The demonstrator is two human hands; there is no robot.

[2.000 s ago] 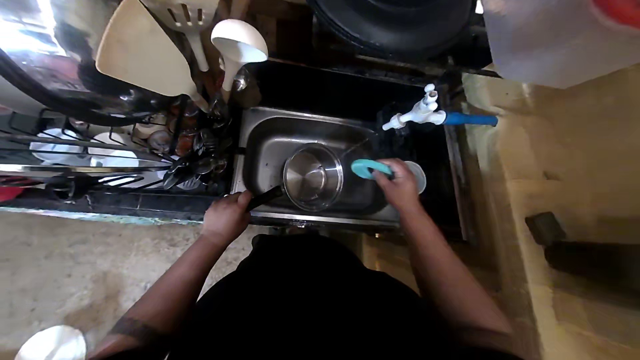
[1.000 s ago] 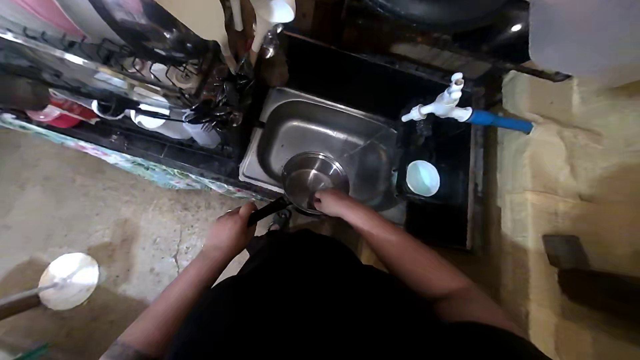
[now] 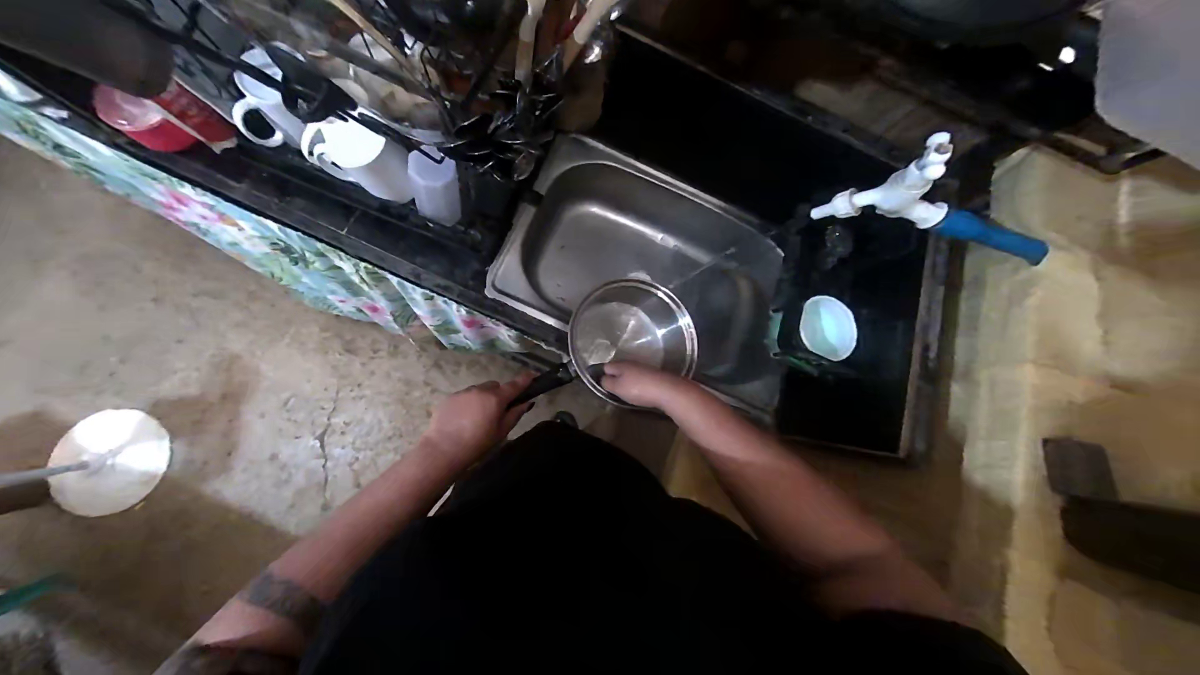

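Observation:
My left hand grips the black handle of a stainless steel saucepan, whose bowl sits over the front edge of the metal sink. Inside the near part of the pan is my right hand, its fingers against the inner wall; whether it holds anything cannot be seen. A small whitish-green bowl stands on the black counter to the right of the sink. Behind it is a white plastic faucet with a blue pipe.
Left of the sink, white mugs, a translucent cup and a red container stand beneath a dish rack. Utensils crowd the sink's back left corner. A floral cloth hangs along the counter front.
Two seconds ago my right hand held a turquoise scrubber near the bowl; it has since moved left into the pan. My left hand has stayed on the handle. The view has shifted.

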